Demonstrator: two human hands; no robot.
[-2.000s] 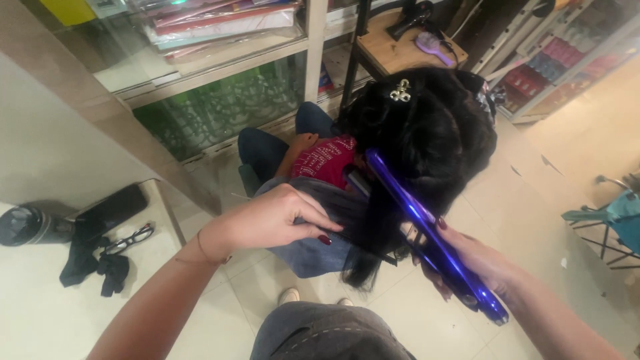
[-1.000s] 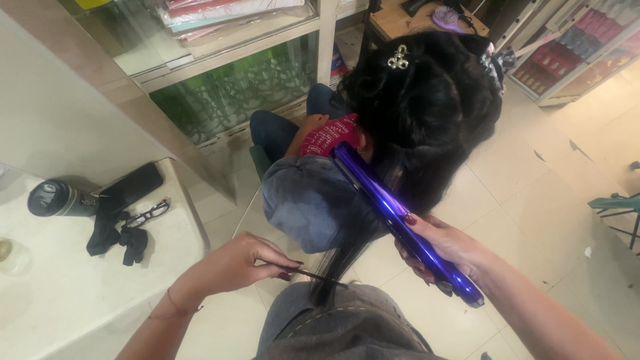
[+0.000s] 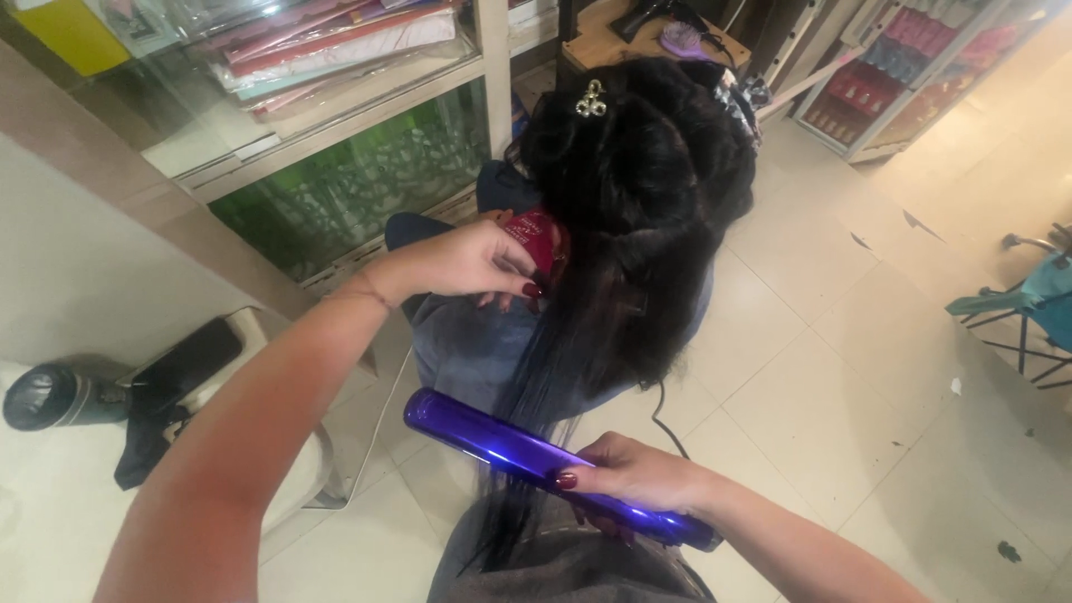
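Note:
A seated person's long black hair [image 3: 636, 167] hangs toward me, with a jeweled clip [image 3: 591, 100] on top and a patterned clip [image 3: 741, 100] at the right side. My right hand [image 3: 628, 481] grips a shiny purple flat iron [image 3: 494, 440], which lies across the lower part of a straight lock [image 3: 536, 368]. Whether its plates are closed on the hair is hidden. My left hand [image 3: 490, 268] is at the near left side of the hair, fingers pinched on a dark comb that is mostly hidden among the strands.
On the left, a white table [image 3: 50, 519] holds a dark tumbler [image 3: 63, 398], a phone [image 3: 201, 352] and a black cloth [image 3: 146, 435]. A glass cabinet [image 3: 343, 117] stands behind. A wooden stand [image 3: 586, 42] bears a hair dryer [image 3: 641, 17] and purple brush [image 3: 682, 38]. A cord [image 3: 666, 419] hangs nearby.
My left hand has moved from the lock's lower end up beside the head. The flat iron has gone from a steep slant beside the lock to lying across its lower part.

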